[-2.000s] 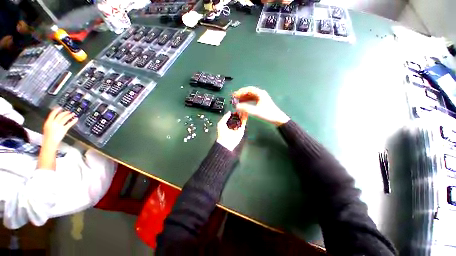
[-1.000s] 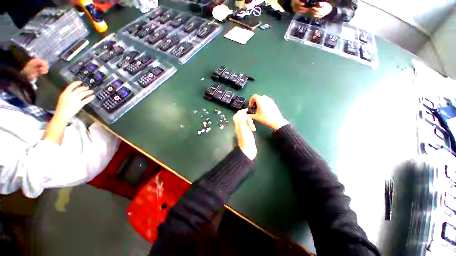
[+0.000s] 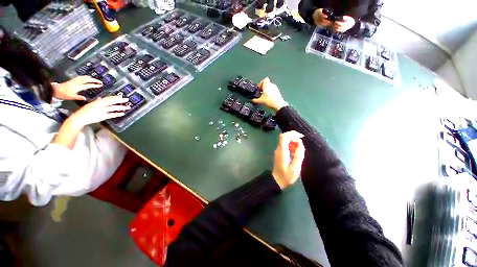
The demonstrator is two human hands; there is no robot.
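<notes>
Two short rows of chunky black blocks stand on the green mat, a back row (image 3: 241,85) and a front row (image 3: 243,109). My right hand (image 3: 269,95) is at the right end of the back row, thumb and fingers closed around its end block. My left hand (image 3: 288,159) is nearer me, above the mat, palm partly up and fingers loosely curled; no part shows in it. Tiny silver metal pieces (image 3: 223,138) lie scattered left of my left hand, in front of the rows.
Clear trays of keypad phones (image 3: 137,68) lie at left, with a neighbour's hands (image 3: 102,107) over the nearest. Another person's hands (image 3: 334,22) are above a far tray (image 3: 355,56). Stacked trays (image 3: 450,229) and a thin dark tool (image 3: 410,221) are at right; white card (image 3: 259,45) lies far.
My hands have parted. My right hand has moved from the front row's end to the back row's end; my left has drawn back towards me. A block now shows at the front row's right end.
</notes>
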